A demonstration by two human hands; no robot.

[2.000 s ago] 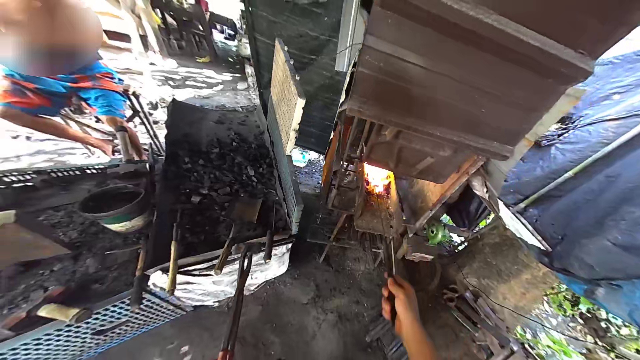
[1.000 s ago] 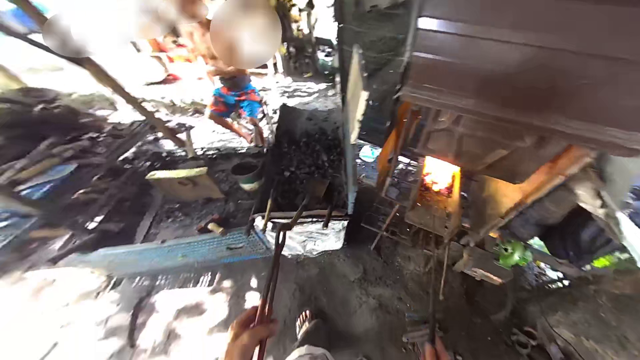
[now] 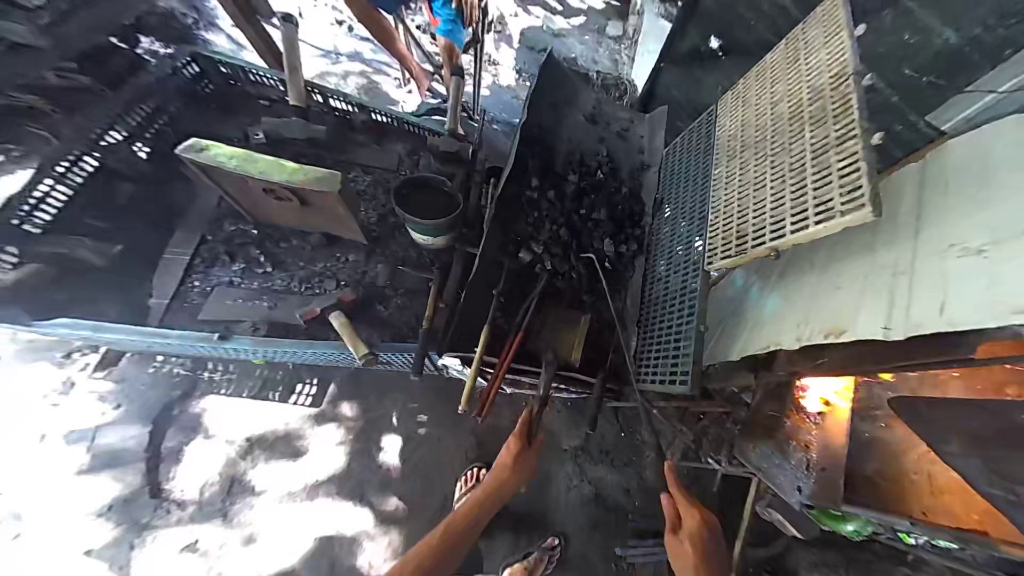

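My left hand (image 3: 520, 448) is closed around the handle of a small shovel (image 3: 564, 336), whose blade rests at the near end of a metal trough (image 3: 512, 168) of black charcoal (image 3: 584, 208). Lower right, my right hand (image 3: 694, 524) grips a long thin metal rod (image 3: 620, 332) with a hooked tip that reaches over the charcoal. Red-handled tongs (image 3: 512, 348) lie on the trough's near edge, left of the shovel, beside a rod with a yellowish handle (image 3: 478, 360).
A glowing forge (image 3: 824, 396) stands at the right. Plastic grates (image 3: 792, 136) flank the trough. To the left are a bucket (image 3: 428, 208), a hammer (image 3: 348, 332) and a board (image 3: 272, 192) on a soot-covered bench. A person's legs (image 3: 450, 56) show at the top.
The red-handled tongs, in my left hand one second ago, now lie on the trough's edge, and that hand holds the shovel. The view has swung and moved closer to the trough.
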